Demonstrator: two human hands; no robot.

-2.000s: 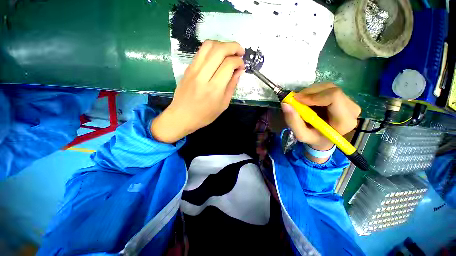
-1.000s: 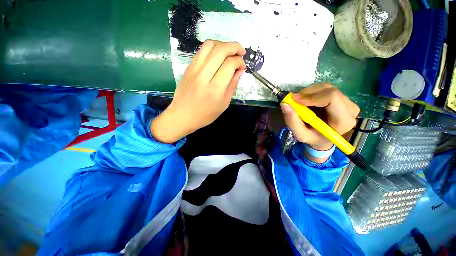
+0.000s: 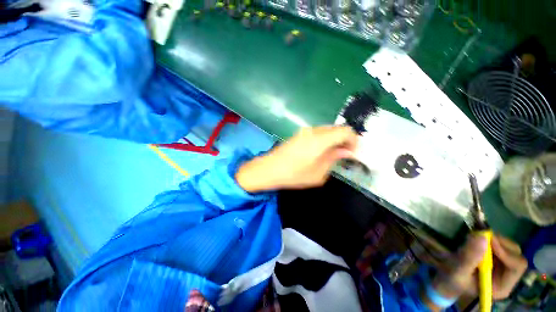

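The dark round part (image 3: 408, 166) with silver spots lies on the white work plate (image 3: 390, 143), with no hand on it. The pile of short black leads (image 3: 361, 111) lies at the plate's upper left edge. My left hand (image 3: 305, 157) is blurred at the plate's left edge, just below the pile; its fingertips are close together, and I cannot tell if they hold anything. My right hand (image 3: 488, 268) grips the yellow soldering iron (image 3: 485, 271), its silver tip pointing up over the plate's right side, away from the round part.
A white perforated strip (image 3: 430, 113) lies beyond the plate. The fan guard (image 3: 511, 111) and beige solder ring (image 3: 518, 189) are on the right. A clear blister tray (image 3: 366, 18) and small yellow-tipped assemblies (image 3: 250, 15) are at the back. A person's blue sleeve (image 3: 116, 79) is on the left.
The view has turned and shifted left. My left hand has left the round part and moved toward the black pile. The iron's tip has lifted off the part and moved right.
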